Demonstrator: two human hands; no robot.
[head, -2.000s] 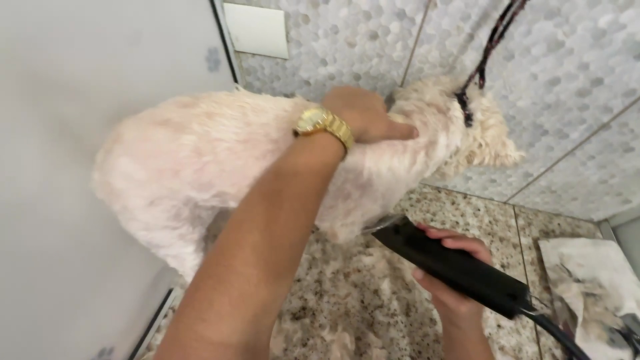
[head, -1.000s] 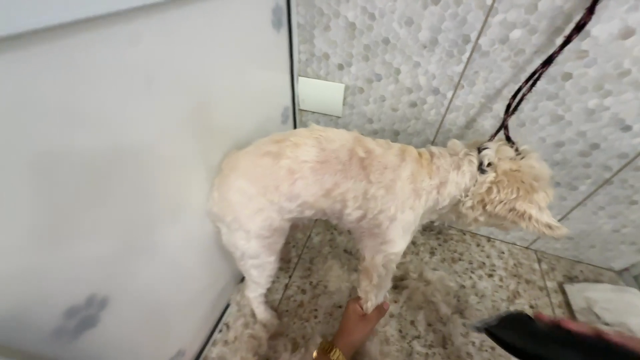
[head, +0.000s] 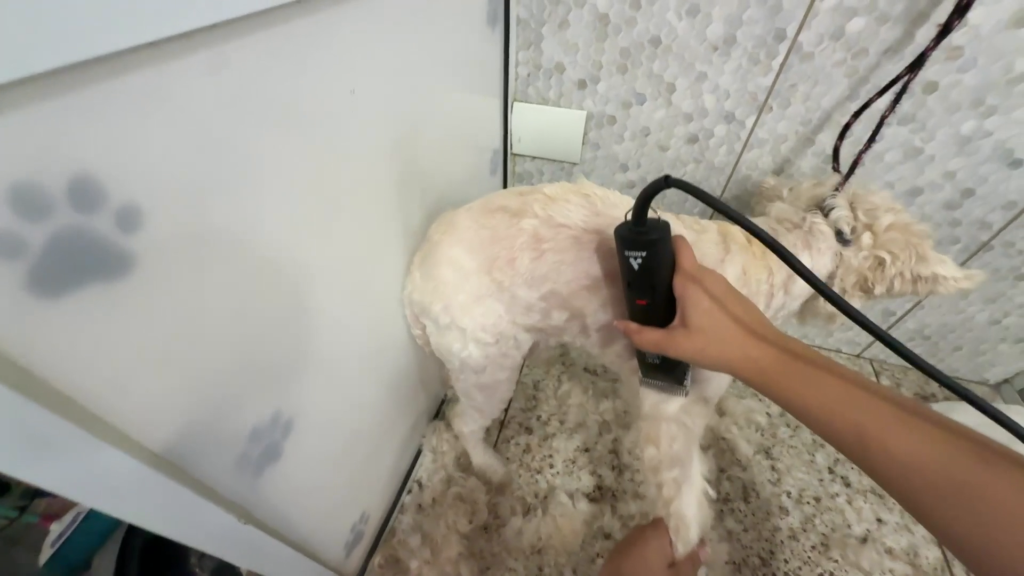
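A cream-coloured dog [head: 520, 256] with a closely clipped body stands on a speckled stone surface, its fluffy head at the right, a dark looped cord [head: 896, 88] at its neck. My right hand [head: 704, 320] grips black Andis electric clippers [head: 650, 280], blade pointing down against the top of a front leg [head: 676, 448]. The clippers' black power cable [head: 824, 292] arches over the dog and my forearm. At the bottom edge, my left hand [head: 648, 552] is closed around the lower part of that front leg; its wrist is out of view.
Loose clipped fur [head: 552, 520] lies over the speckled stone surface [head: 800, 488]. A white panel [head: 320, 200] with grey paw prints stands at the left, touching or close to the dog's rump. Behind is a hexagon-tiled wall [head: 664, 88] with a white cover plate [head: 549, 132]. A white item [head: 980, 420] lies at the right edge.
Two seconds ago my left hand lay on the dog's back; one second ago it was at the front leg. The clippers have moved from the lower right onto the front leg, now blade down.
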